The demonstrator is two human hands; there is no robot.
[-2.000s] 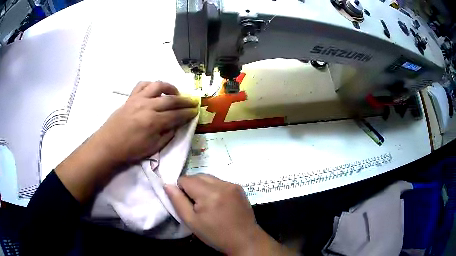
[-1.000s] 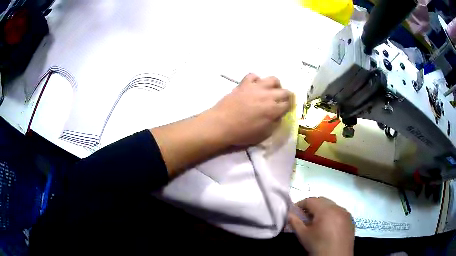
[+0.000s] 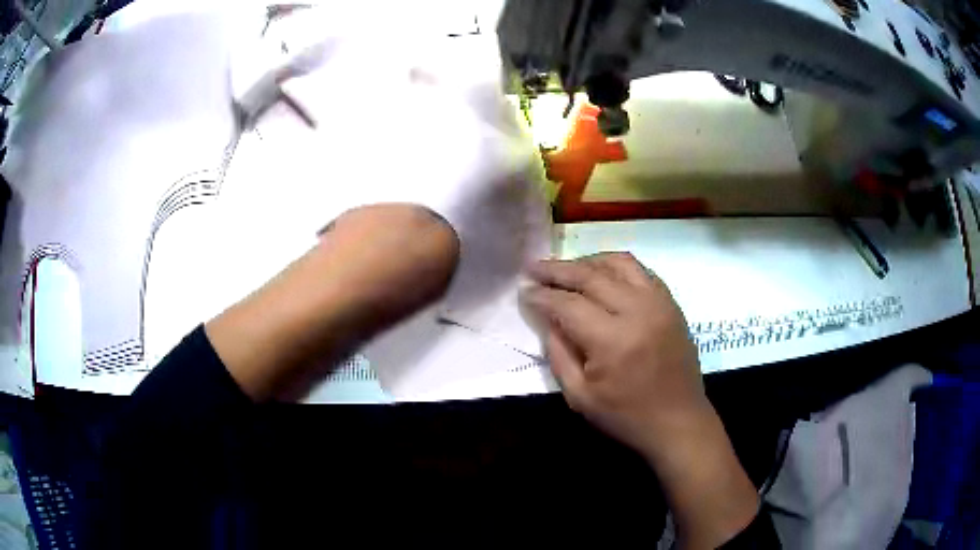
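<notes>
A pale pink fabric piece (image 3: 484,231) lies on the table, its right edge running up to the lit presser foot and needle (image 3: 537,97) of the sewing machine (image 3: 741,43). My left hand (image 3: 398,252) is at the fabric's middle, blurred; its fingers are hidden, seemingly under the fabric, so its grip cannot be told. My right hand (image 3: 618,333) pinches the fabric's right edge near the table front, below the needle.
Stacked panels (image 3: 118,129) with dark parallel lines lie at the left. Red-orange tape (image 3: 634,208) is on the machine bed. A slim dark tool (image 3: 865,249) lies at the right. A greyish-pink heap (image 3: 860,462) and a blue basket (image 3: 951,462) are at the lower right.
The view has swung back right. The fabric is now spread farther up the table instead of bunched at the front. My left hand has moved away from the needle; my right hand is higher along the edge.
</notes>
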